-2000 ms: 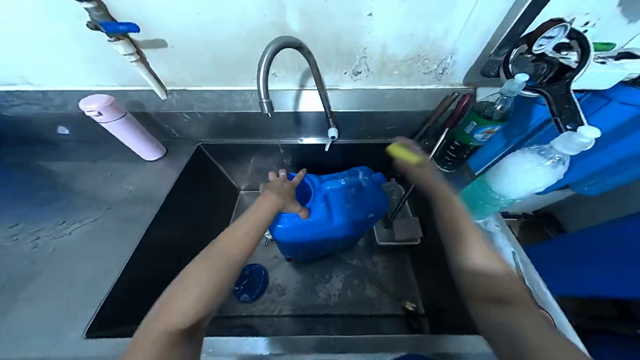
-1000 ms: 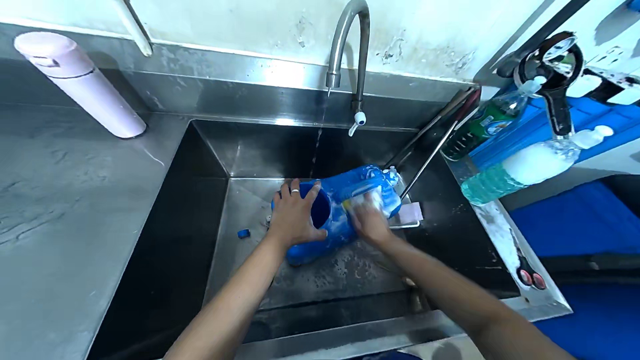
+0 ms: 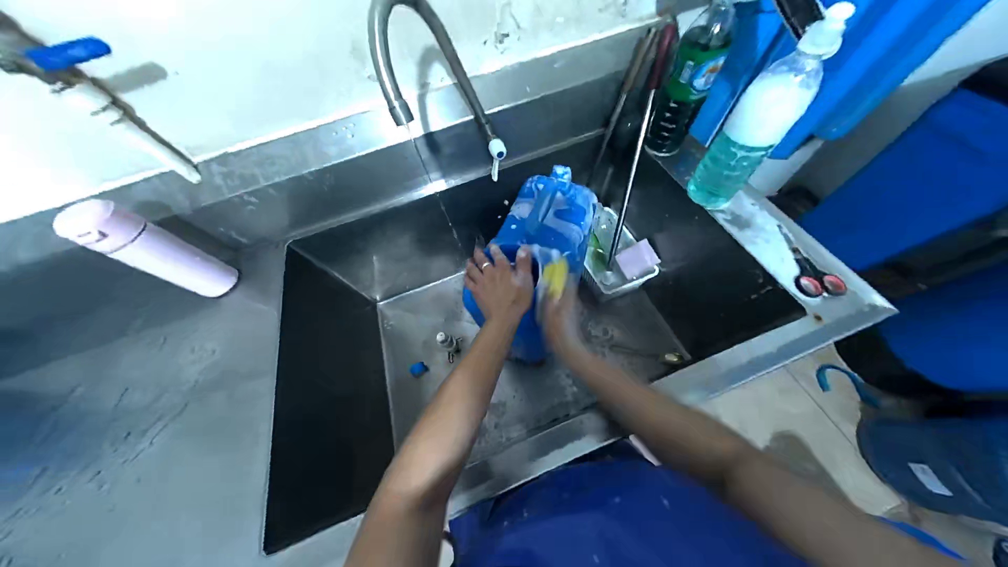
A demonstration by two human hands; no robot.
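Note:
A blue plastic jerrycan (image 3: 555, 213) with soap suds on it stands tilted in the steel sink (image 3: 504, 402). My left hand (image 3: 500, 287) is on the rim of its round opening, a ring on one finger. Beside that opening my right hand (image 3: 561, 303), blurred, holds a yellow sponge (image 3: 556, 277) against the jerrycan. A thin stream of water falls from the faucet (image 3: 399, 110) behind the jerrycan. To the right of it sits a white basket (image 3: 622, 285) with a pale pink sponge (image 3: 638, 258) in it.
A small blue cap (image 3: 418, 368) and a small metal fitting (image 3: 448, 342) lie on the sink floor. A pink flask (image 3: 150, 248) lies on the left counter. Bottles of green liquid (image 3: 689, 87) and teal liquid (image 3: 740, 150) stand at the right, near scissors (image 3: 811, 272). Long-handled tools (image 3: 638, 157) lean in the corner.
The yellow sponge, above the sink's right side two seconds ago, is now at the jerrycan. The jerrycan has turned and has more suds on it than two seconds ago. The view has shifted.

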